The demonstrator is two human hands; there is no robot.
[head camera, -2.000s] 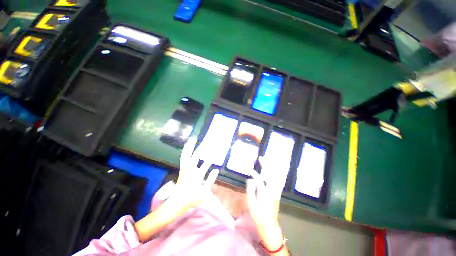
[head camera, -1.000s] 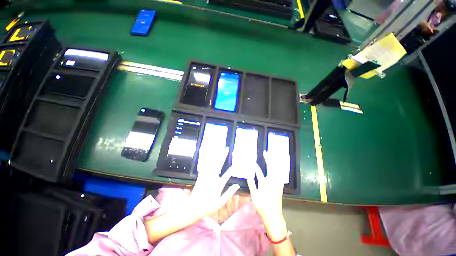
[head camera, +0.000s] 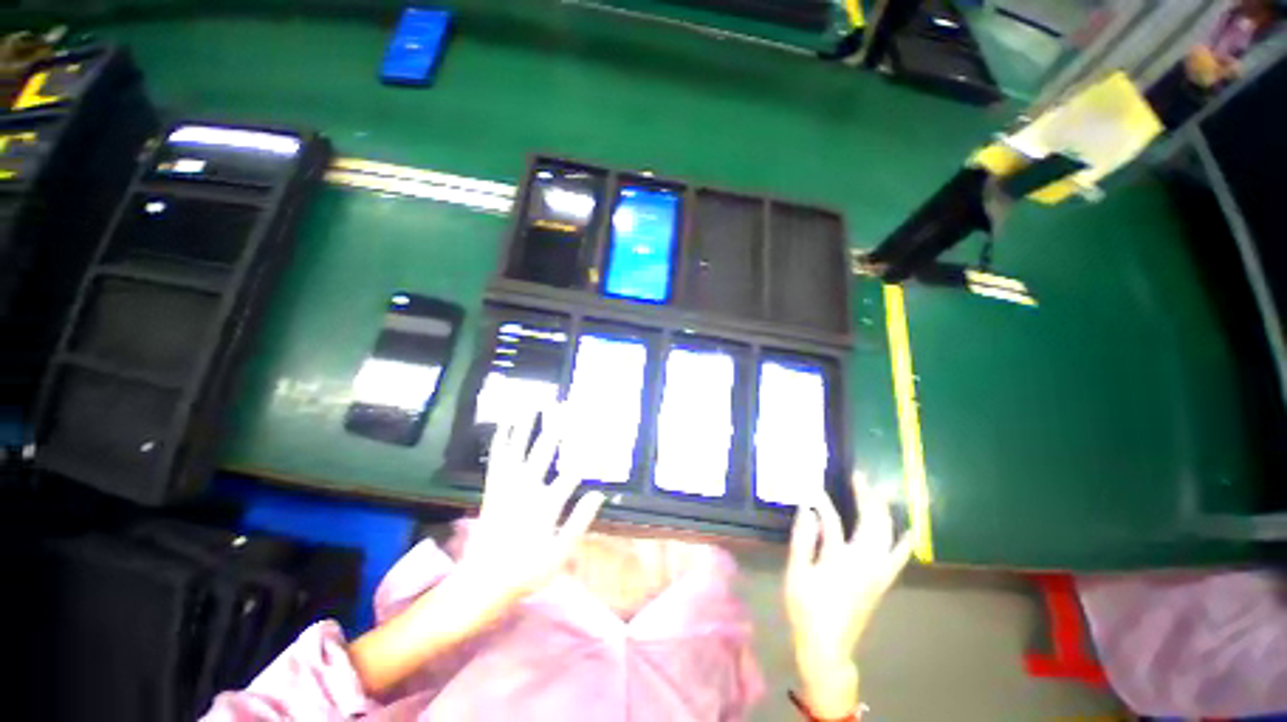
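The near phone tray (head camera: 649, 504) holds several phones in one row. Its leftmost phone (head camera: 517, 370) has a dark menu screen; the others show white screens, such as the one at the far right (head camera: 792, 432). My left hand (head camera: 529, 494) is open, fingers spread, over the lower part of the dark-screen phone. My right hand (head camera: 844, 571) is open with bent fingers at the tray's lower right corner. The second tray (head camera: 809, 268) touches the near one behind; it holds a dark phone (head camera: 560, 230) and a blue-screen phone (head camera: 642, 243), with two empty pockets.
A loose dark phone (head camera: 405, 370) lies left of the trays. An angled side tray (head camera: 137, 332) is farther left. A blue phone (head camera: 417, 45) lies on the far mat. A black stand (head camera: 933, 230) is at right. Another person's hand (head camera: 1211, 66) shows at top right.
My left hand has moved left onto the leftmost phone. My right hand has moved right, off the white screens. Since the oldest frame, the leftmost screen turned from white to a dark menu.
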